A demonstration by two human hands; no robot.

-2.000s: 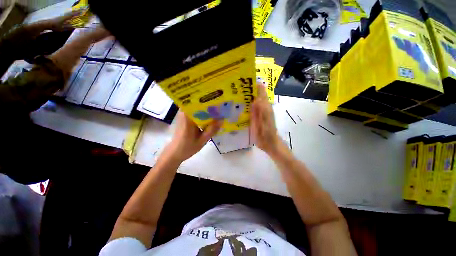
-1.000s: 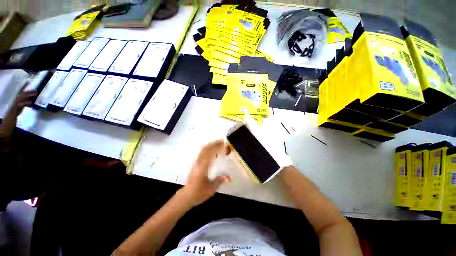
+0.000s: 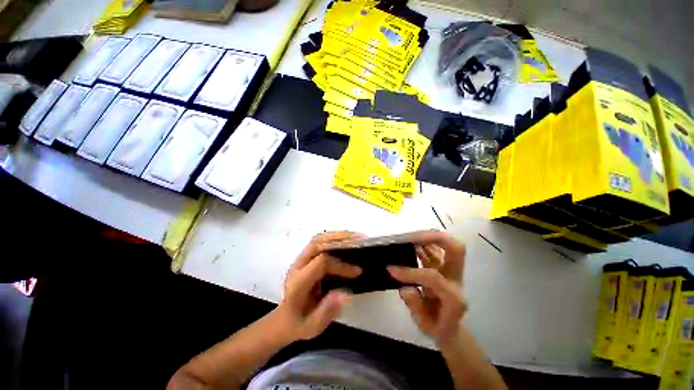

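A box (image 3: 373,268) with a dark face and a pale long edge lies level between my hands, over the front of the white table. My left hand (image 3: 316,283) grips its left end, thumb and fingers on the dark face. My right hand (image 3: 437,280) grips its right end the same way. Whether it is a retail box or a bare inner box I cannot tell; its far side is hidden. Flat yellow cartons (image 3: 383,160) lie beyond it on the table.
Inner tray boxes (image 3: 242,161) stand in rows at left. A fanned carton pile (image 3: 365,57), a bag of hangers (image 3: 479,68) and loose black hangers (image 3: 450,139) are at the back. Stacked open cartons (image 3: 578,152) and finished boxes (image 3: 635,316) stand at right. Black slivers (image 3: 489,242) lie on the table.
The box has turned from slanted to level, and my left hand has closed on its left end. The view has shifted slightly. The coworker's hand at left is gone from view.
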